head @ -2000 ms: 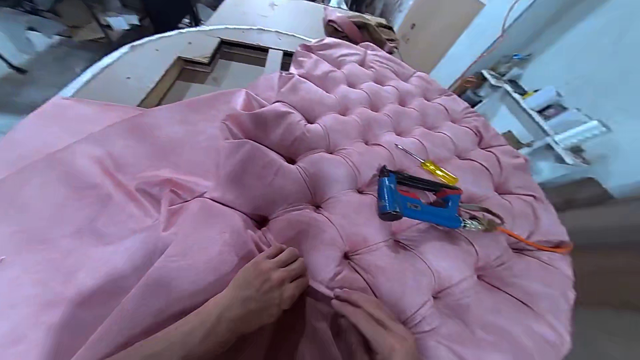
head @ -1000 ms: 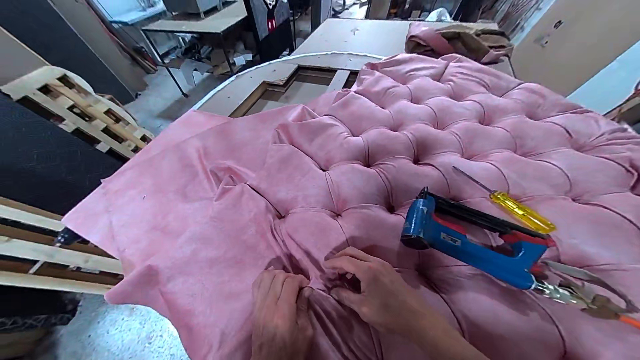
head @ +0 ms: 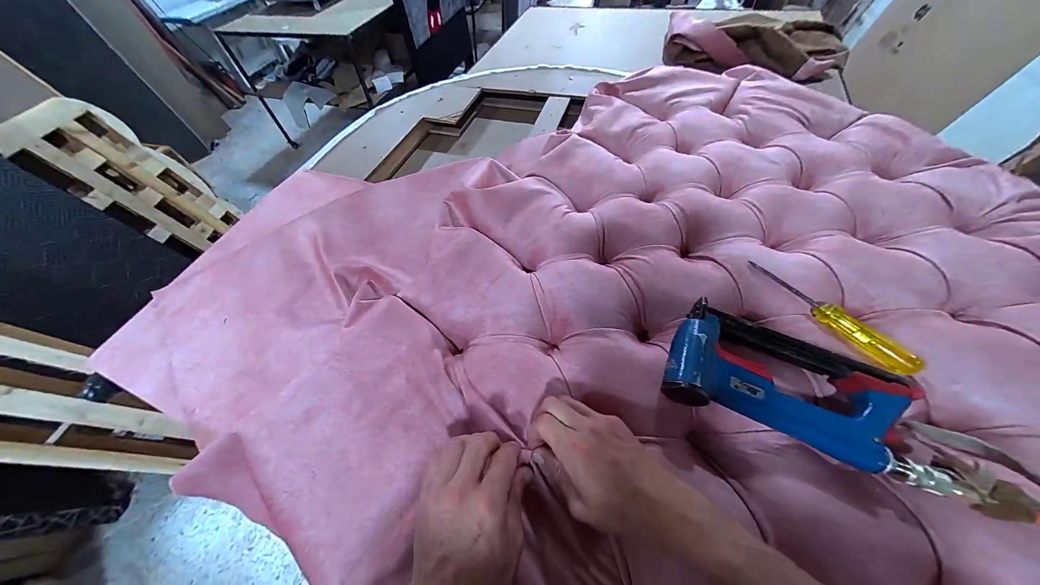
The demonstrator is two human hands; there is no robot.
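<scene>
Pink tufted upholstery fabric [head: 593, 301] covers a large padded panel, its loose part spreading to the left. My left hand [head: 475, 504] pinches a fold of it at the lower middle. My right hand [head: 589, 463] grips the same fold from the right, fingertips close to those of the left. A blue pneumatic staple gun [head: 788, 406] lies on the tufts to the right of my hands, its air fitting toward the lower right. Just beyond it rests a screwdriver with a yellow handle [head: 869, 337], its shaft pointing up and left.
The panel's bare rounded frame [head: 455, 97] with a cut-out shows beyond the fabric. Bundled pink and brown cloth [head: 756, 45] sits at the back. Slatted wooden frames [head: 114, 175] stand at the left. A metal-legged table [head: 305, 20] is farther off.
The view has swung left from two seconds ago. Both hands stay at the fabric folds, and my fingertips have come closer together since one second ago.
</scene>
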